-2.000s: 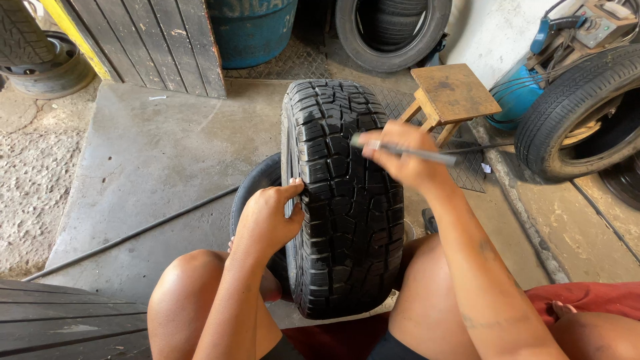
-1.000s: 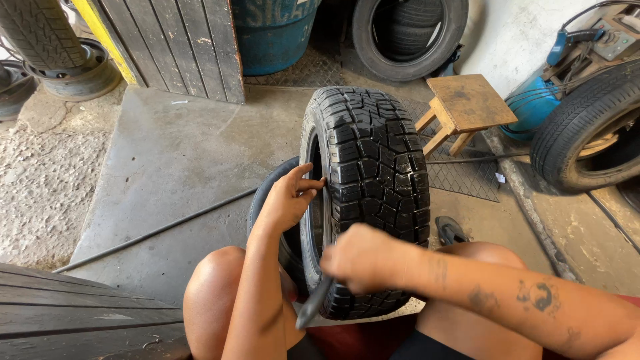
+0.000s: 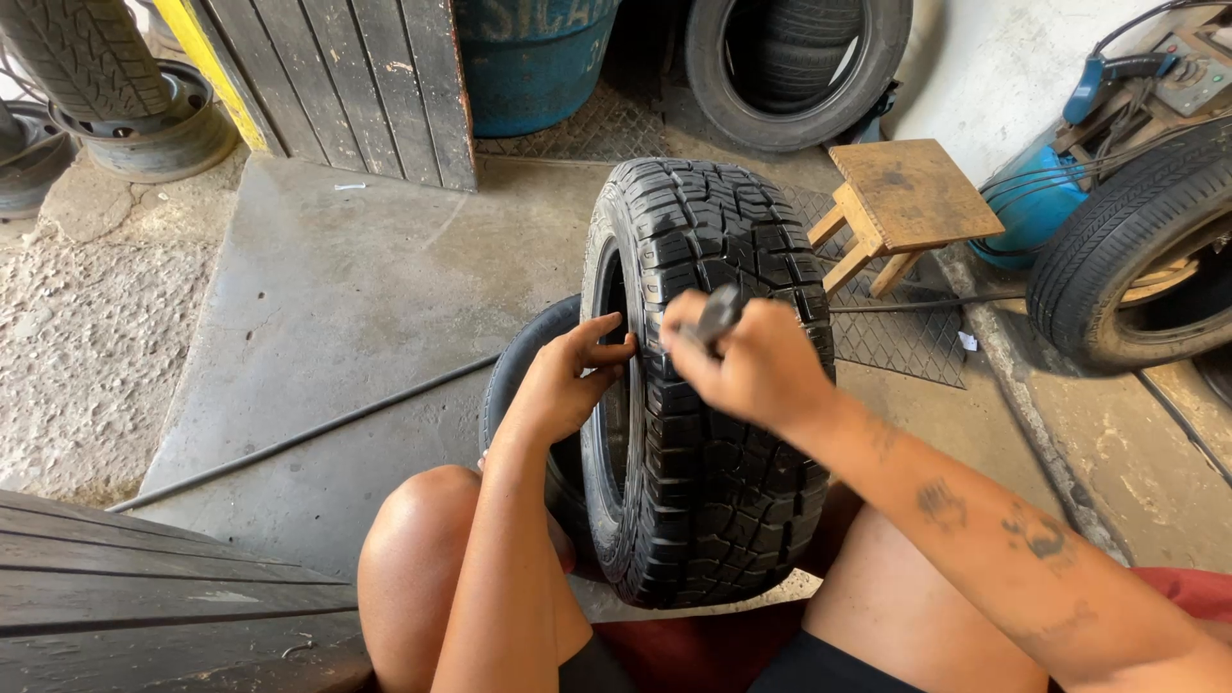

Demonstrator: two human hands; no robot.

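A black off-road tyre point(image 3: 722, 462) with a chunky, shiny tread stands upright between my knees. My left hand point(image 3: 577, 375) rests at its left sidewall, fingertips on the bead edge and fingers apart. Over the upper tread, my right hand point(image 3: 746, 361) grips a dark hand tool point(image 3: 717, 313); blur and the fingers hide what kind it is and whether it touches the rubber. Behind the left side of the upright tyre, a second tyre point(image 3: 510, 366) is partly visible low down.
A small wooden stool point(image 3: 905, 192) stands beyond the tyre, to the right. Another tyre point(image 3: 1136, 250) leans farther right by blue equipment point(image 3: 1039, 197). More tyres point(image 3: 707, 67) and a blue drum point(image 3: 529, 67) are at the back. A hose point(image 3: 318, 438) crosses the floor at left.
My right hand, with the tool, was low on the tread one second ago and is now higher up. My left hand remains at the tyre's left edge.
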